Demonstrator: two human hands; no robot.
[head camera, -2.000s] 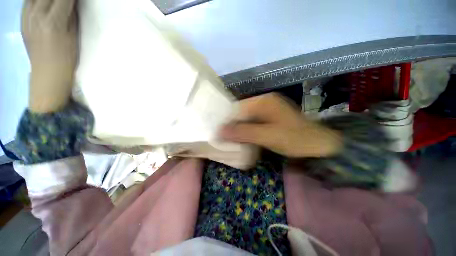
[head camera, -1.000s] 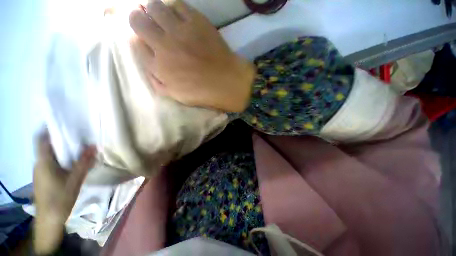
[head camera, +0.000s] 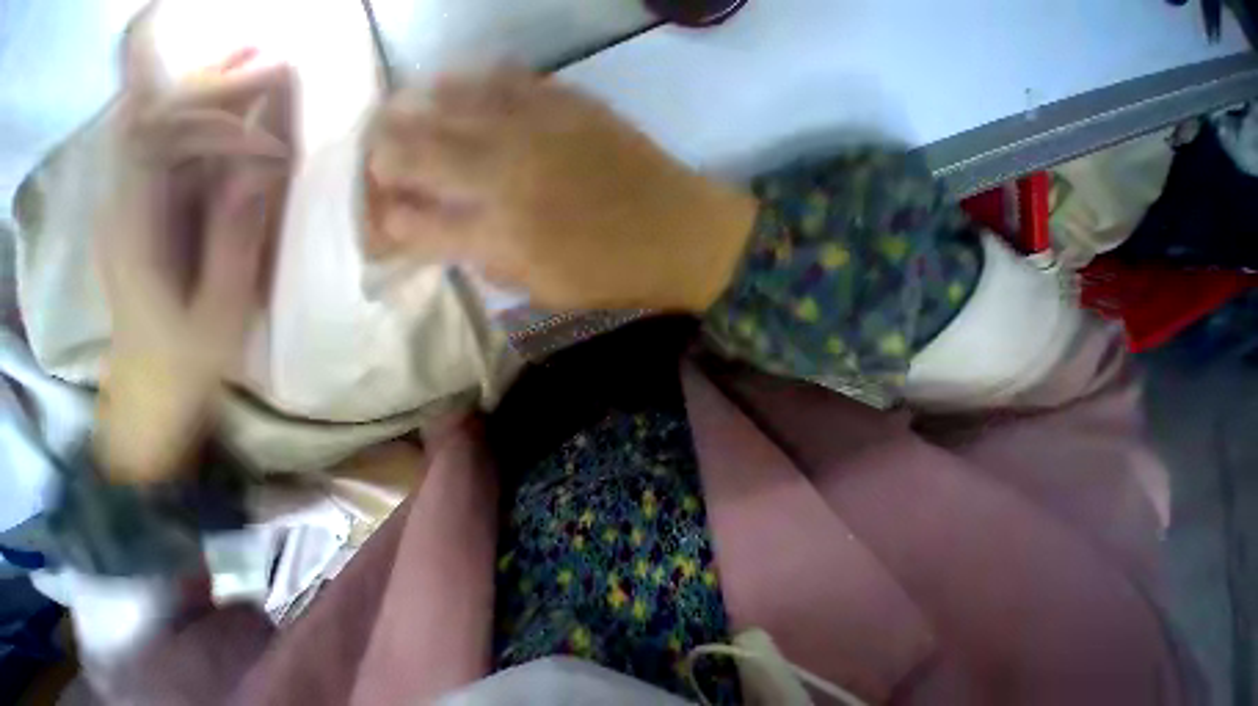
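Cream garment cloth (head camera: 352, 331) lies in folds over the table edge at the left and hangs toward the lap. Its upper part is washed out by glare. My left hand (head camera: 186, 262) is blurred and lies over the cloth, thumb and fingers pointing up; whether it grips cannot be told. My right hand (head camera: 552, 193) is at the right edge of the cloth, with its fingers curled on it. The fingertips are blurred. Dark red looped handles (head camera: 697, 11) are cut off by the top edge, beyond my right hand.
The white table (head camera: 855, 76) has a grey ruler-like edge (head camera: 1104, 127). A red basket (head camera: 1021, 214) with pale cloth (head camera: 1111, 200) beside it is below the table at right. Crumpled pale pieces (head camera: 311, 545) lie at lower left by the lap. Thin black shapes (head camera: 1211, 17) show at upper right.
My left hand has moved up over the cloth from the lower left. My right hand has shifted slightly down and right. The cloth has been refolded and spreads farther left.
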